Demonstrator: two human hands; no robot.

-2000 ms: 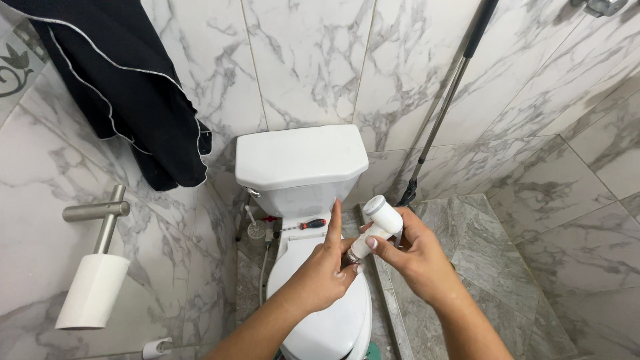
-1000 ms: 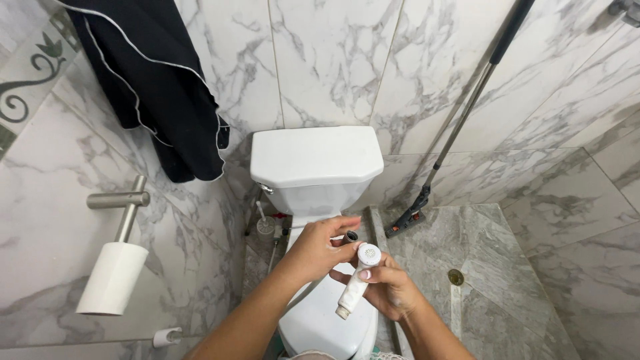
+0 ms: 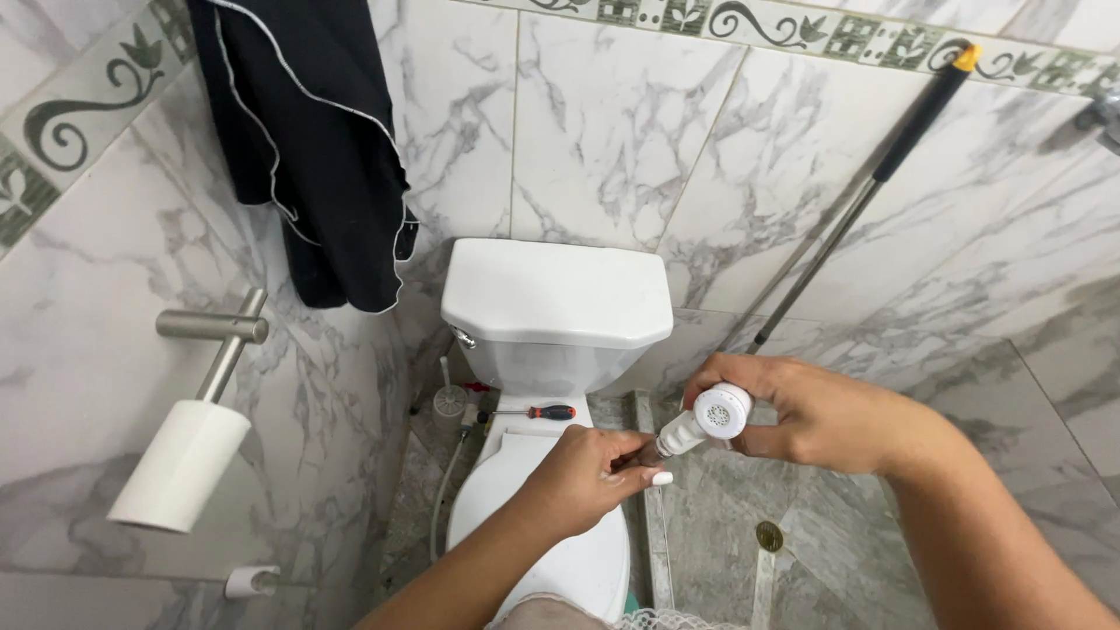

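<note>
A white plastic handheld bidet sprayer (image 3: 685, 432) is held between my hands over the right side of the toilet, its round perforated spray face turned up toward me. My right hand (image 3: 792, 416) grips the sprayer's head. With thumb and fingertips, my left hand (image 3: 591, 472) pinches a small metallic fitting (image 3: 650, 453) at the sprayer's lower end; the fingers partly hide it. Behind my left hand, a screwdriver (image 3: 551, 412) with a black and red handle lies across the toilet (image 3: 542, 525) between its closed lid and the tank (image 3: 556, 293).
A toilet paper roll (image 3: 179, 464) hangs at left, below black cloth (image 3: 324, 149). A white hose (image 3: 444, 499) runs beside the toilet. At right, a long-handled pole (image 3: 822, 262) leans on the wall. A low curb (image 3: 652, 534) and round drain (image 3: 769, 535) lie on the floor.
The sprayer's perforated face now shows, and its narrow end points toward my left hand instead of down toward me. My left fingers have moved onto that end. The view has shifted.
</note>
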